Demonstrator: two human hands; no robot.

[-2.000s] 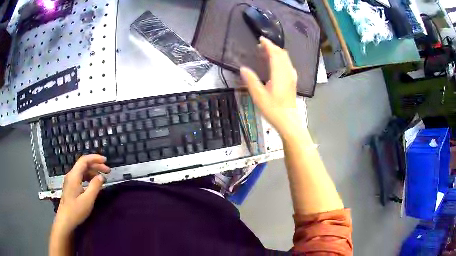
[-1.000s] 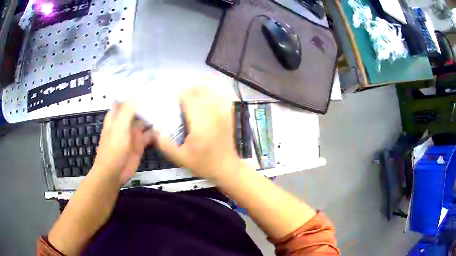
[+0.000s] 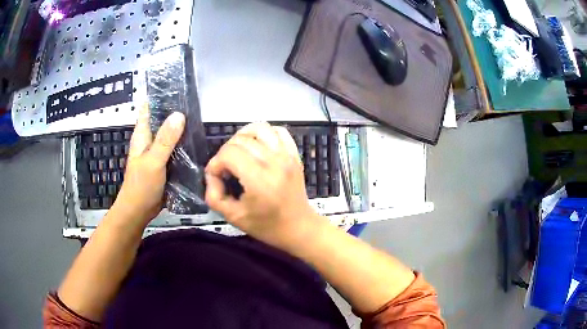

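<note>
A wrapped bundle of black plates [image 3: 174, 96] stands lengthwise over the keyboard, its far end above the perforated table's edge; shiny crinkled film covers it. My left hand [image 3: 151, 160] grips its left side, thumb on top. My right hand [image 3: 257, 183] is curled at the bundle's right side, near its lower end; whether its fingertips pinch film or hold something dark cannot be told. A single black faceplate with port holes [image 3: 90, 96] lies on the perforated work table [image 3: 38, 119].
The keyboard [image 3: 322, 160] is under my hands. A black mouse [image 3: 384, 51] lies on a dark mouse pad [image 3: 347, 71] at the right. A green-topped bench [image 3: 540, 96] with white crumpled material is farther right. Pink-purple light [image 3: 56, 14] glows at the upper left.
The wrapped bundle has left the grey top and is now in my left hand over the keyboard. My right hand has moved from beside the mouse to the bundle.
</note>
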